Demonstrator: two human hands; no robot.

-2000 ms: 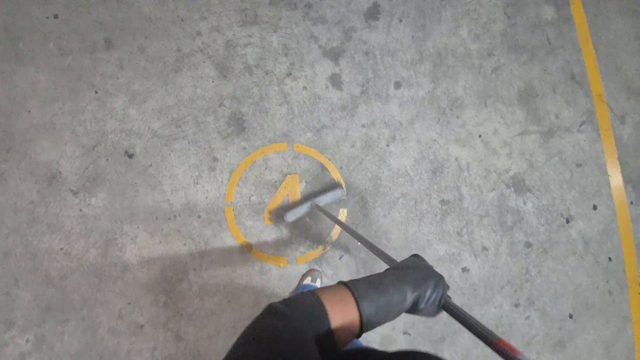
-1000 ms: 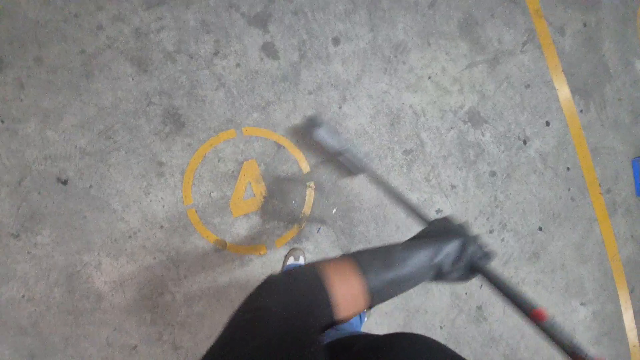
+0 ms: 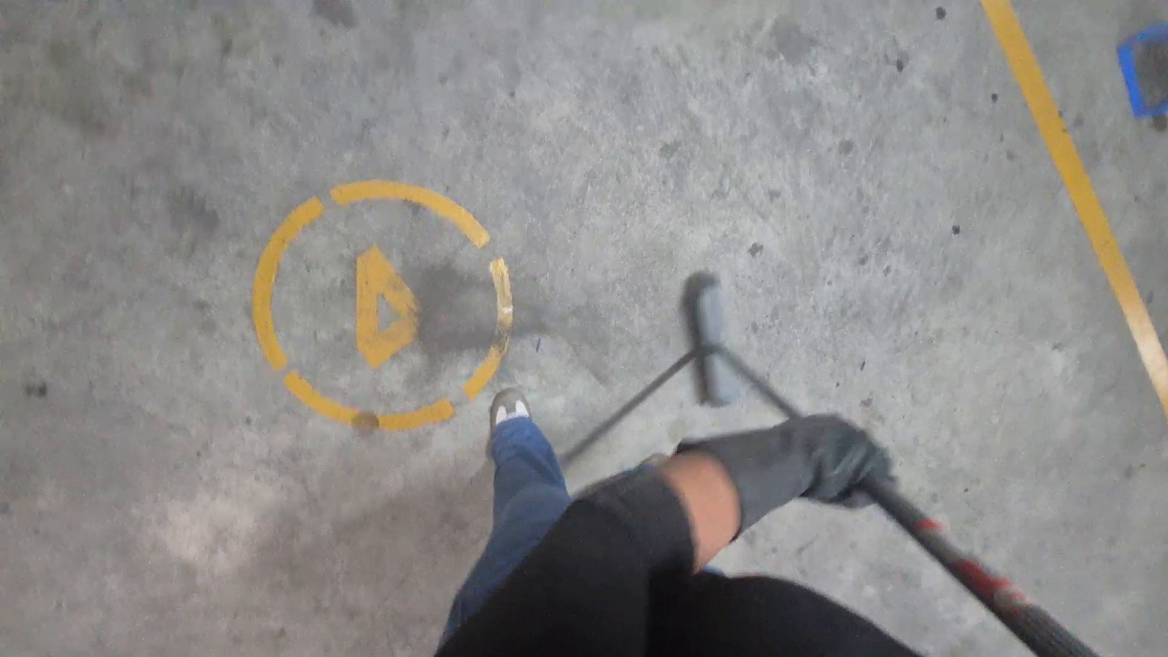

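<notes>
My left hand point(image 3: 835, 461), in a black rubber glove, grips the dark pole point(image 3: 940, 552) of a long-handled floor tool, a broom or a brush. Red marks show on the pole below the hand. The narrow grey head point(image 3: 707, 338) of the tool is up and left of the glove, to the right of a painted circle; blur hides whether it touches the floor. My right hand is out of view. The broken yellow circle point(image 3: 265, 292) surrounds a worn yellow figure point(image 3: 368, 310) on the concrete floor.
A yellow floor line point(image 3: 1068, 164) runs down the right side. Beyond it, a blue-edged object point(image 3: 1131, 78) is cut off by the frame. My shoe point(image 3: 508, 404) stands by the circle's lower right edge. Dark spots mark the concrete.
The tool's head has moved from over the painted circle, past its upper right edge, to the floor on its right. My left hand has stayed on the pole. The view has shifted right.
</notes>
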